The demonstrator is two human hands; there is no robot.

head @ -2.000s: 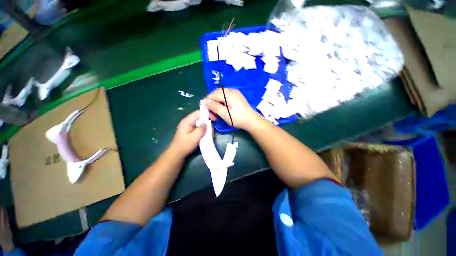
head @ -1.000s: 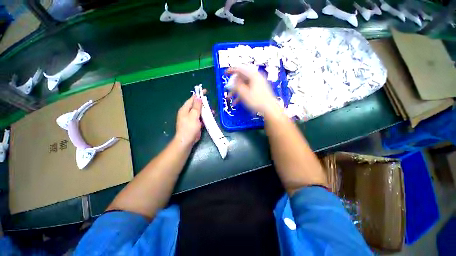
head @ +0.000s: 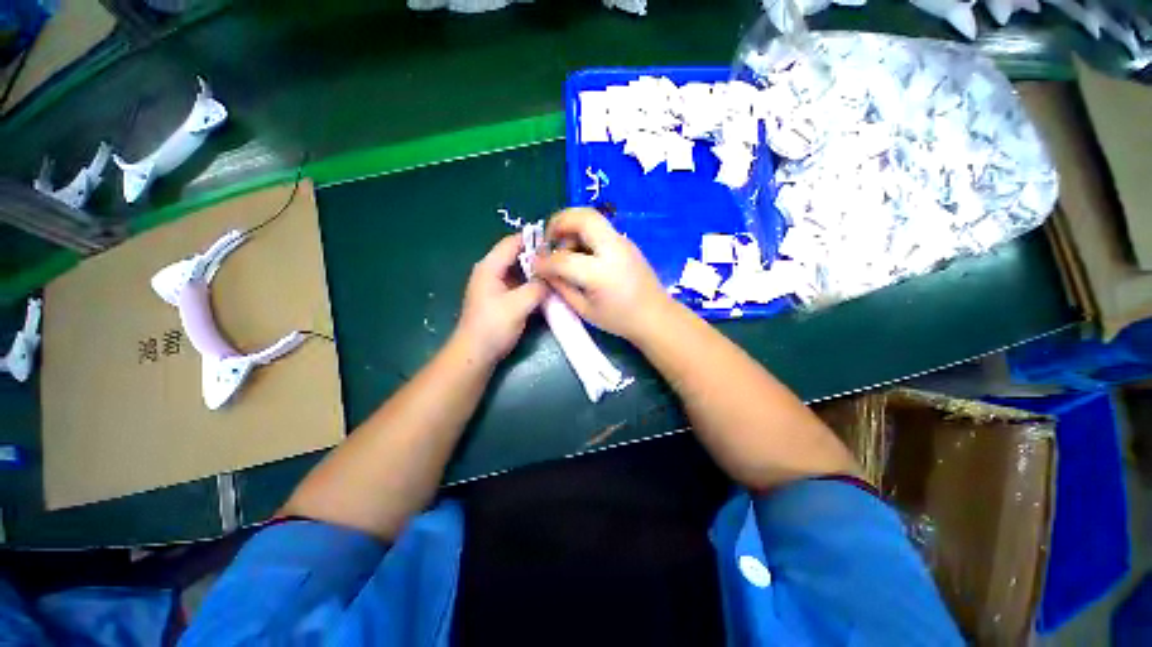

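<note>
A white and pale pink headband (head: 577, 344) is held above the dark green bench, its narrow ends up between my hands and its other part slanting down to the right. My left hand (head: 497, 298) grips it near the ends from the left. My right hand (head: 599, 272) has its fingers closed at the same ends from the right. Whether a small piece is between the right fingers is hidden. The blue parts tray (head: 651, 215) with flat white squares and small curly bits lies just beyond my right hand.
A clear bag of white pieces (head: 910, 164) overlaps the tray's right side. A sample headband (head: 202, 319) lies on a cardboard sheet (head: 114, 430) at left. Other headbands (head: 174, 149) sit on the far green surface. Cardboard pieces, an open carton (head: 973, 506) and a blue bin (head: 1089, 506) are at right.
My right hand has moved from over the tray back to the headband ends, beside my left hand. The view has shifted slightly, and the headbands along the far surface show less.
</note>
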